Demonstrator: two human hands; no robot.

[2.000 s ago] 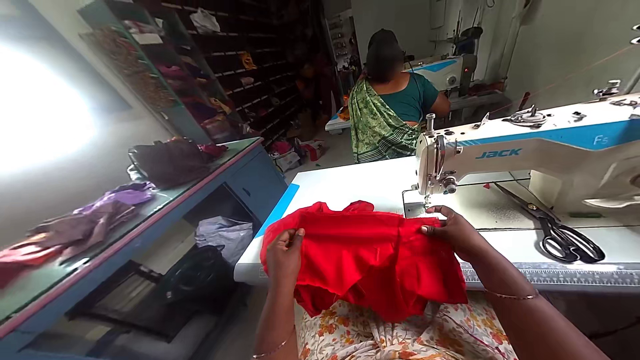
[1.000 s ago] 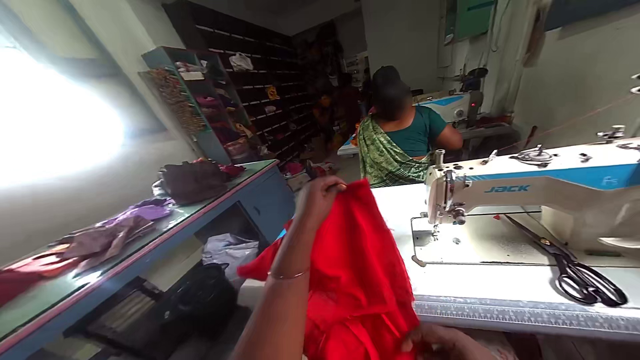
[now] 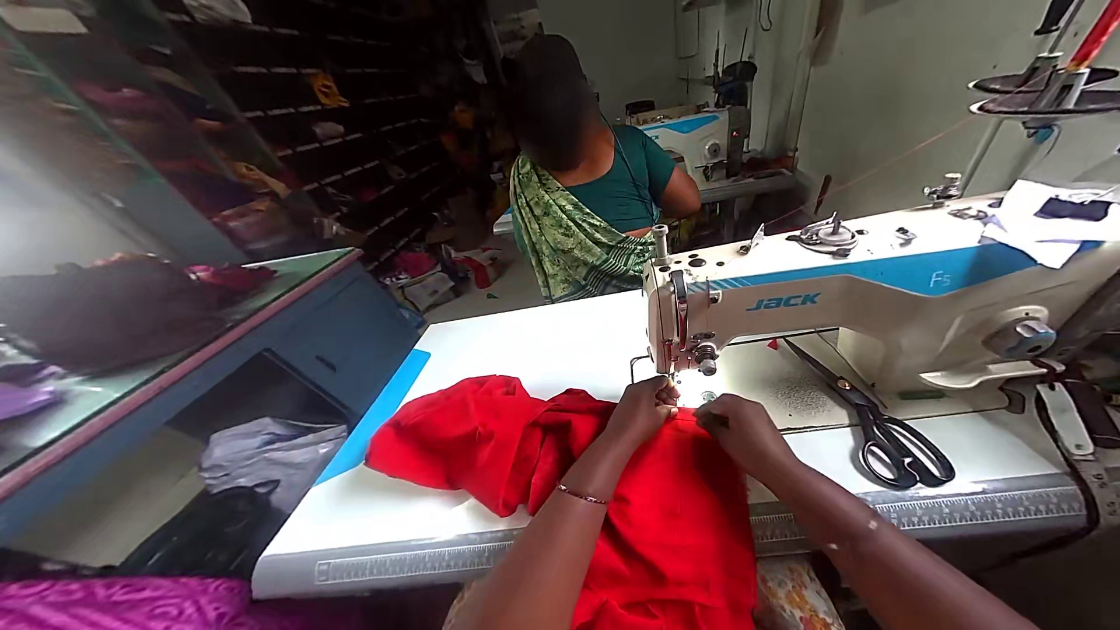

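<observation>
Red cloth (image 3: 665,516) lies over the front of the sewing table and hangs down over my lap, with a bunched part to the left. My left hand (image 3: 646,409) pinches its upper edge just under the needle area of a white and blue Jack sewing machine (image 3: 787,302). Close by on the right, my right hand (image 3: 742,429) grips the same edge near its corner. The fingertips of both hands are partly hidden. Black-handled fabric shears (image 3: 875,429) lie on the table to the right of my right hand, blades partly spread.
A ruler strip (image 3: 980,507) runs along the table's front edge. White fabric scraps (image 3: 1054,219) rest on the machine. At left stands a blue glass-topped counter (image 3: 297,341) with dark cloth on it. Beyond the table, a person (image 3: 595,175) sits at another sewing machine (image 3: 691,140).
The red cloth, held up in front of the table a second ago, now lies on it. Both hands have come together at its edge by the machine's needle.
</observation>
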